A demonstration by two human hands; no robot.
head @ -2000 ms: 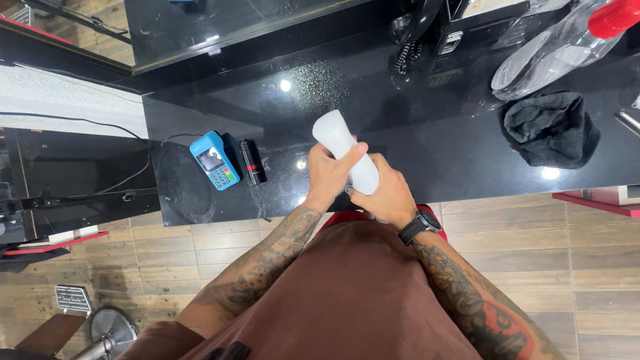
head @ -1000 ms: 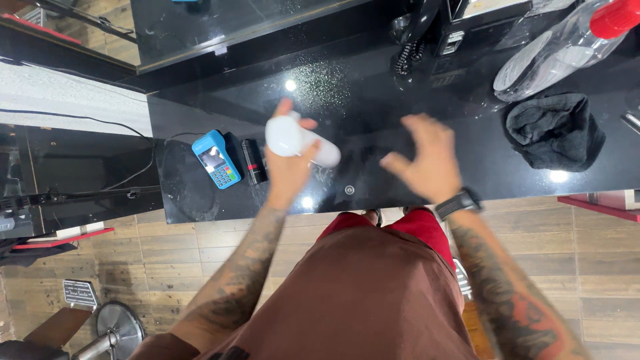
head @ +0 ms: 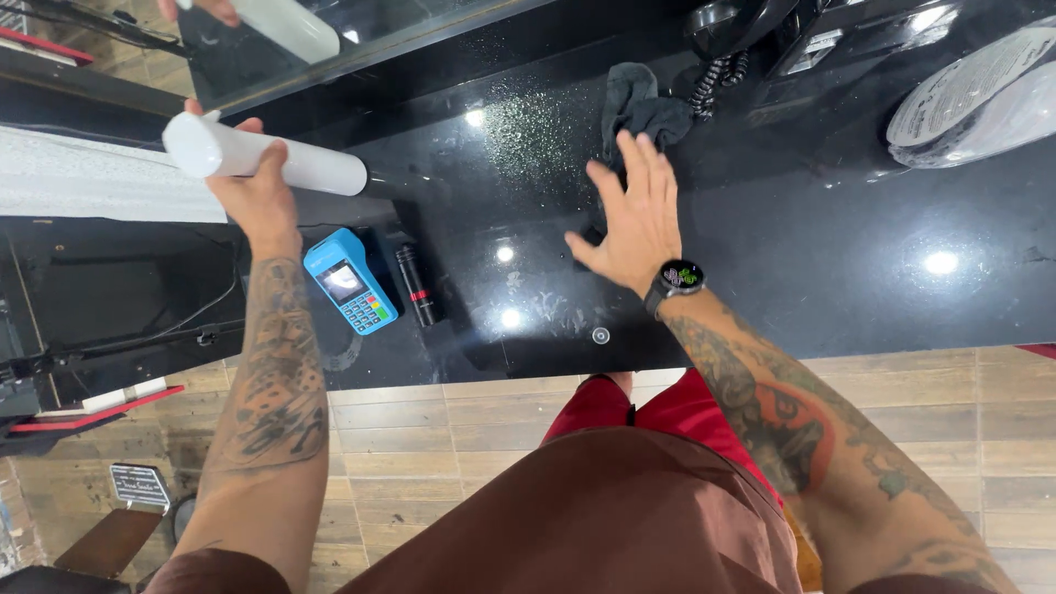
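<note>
My left hand (head: 262,177) grips a white spray bottle (head: 318,167) above the left part of the glossy black counter (head: 825,214). A dark cloth (head: 639,103) lies crumpled toward the counter's back. Over its near end reaches my right hand (head: 639,219), fingers spread; whether it touches the cloth I cannot tell. Fine droplets (head: 528,136) speckle the surface left of the cloth. Near the front left lie a blue card payment terminal (head: 351,282) and a black cylinder with a red band (head: 418,285). A small round clear piece (head: 601,336) sits by the front edge.
A large clear plastic bottle (head: 990,103) lies at the back right. Behind the cloth is a black coiled cord (head: 716,82). A mirror (head: 396,37) rises along the counter's back left. Below, a chair's brown footrest (head: 110,540) stands on the wood-look floor.
The white bottle, earlier between both hands, has moved left and back in my left hand. The dark cloth, earlier on the right of the counter, now lies beside the droplets.
</note>
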